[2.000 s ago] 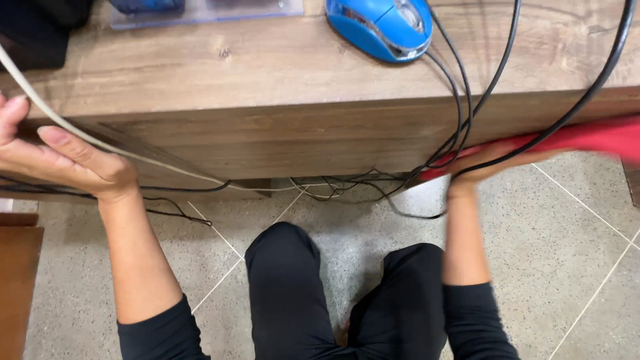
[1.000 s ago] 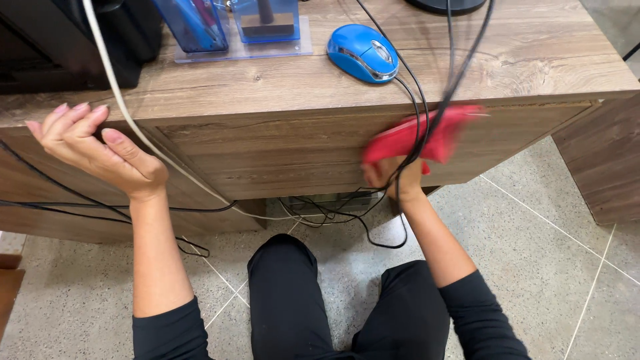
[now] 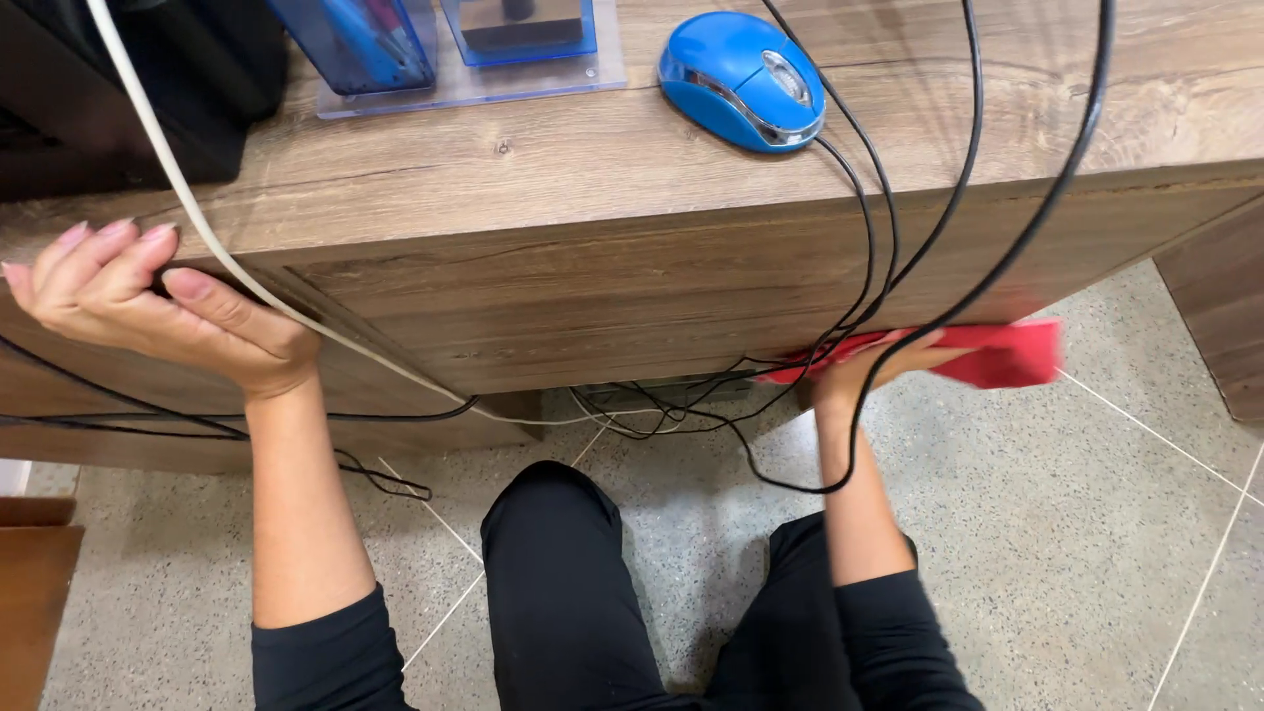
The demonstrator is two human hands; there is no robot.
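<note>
My right hand (image 3: 869, 365) holds a red cloth (image 3: 1007, 354) against the lower part of the wooden desk's front panel (image 3: 632, 286); the cloth is blurred and partly behind black cables. My left hand (image 3: 163, 306) rests at the desk's front edge on the left, palm up with its fingers slightly curled and nothing in it. A white cable (image 3: 163, 148) runs down past its thumb. Black cables (image 3: 973, 286) hang over the desk edge in front of my right hand and wrist.
On the desktop are a blue computer mouse (image 3: 741, 84), a clear blue holder (image 3: 533, 35) and a black device (image 3: 109, 109). Tangled cables (image 3: 652, 410) hang under the panel. Another wooden panel (image 3: 1220, 316) stands at the right, above the speckled floor.
Since one second ago my right hand has moved right along the panel with the red cloth. My left hand stays near the desk edge.
</note>
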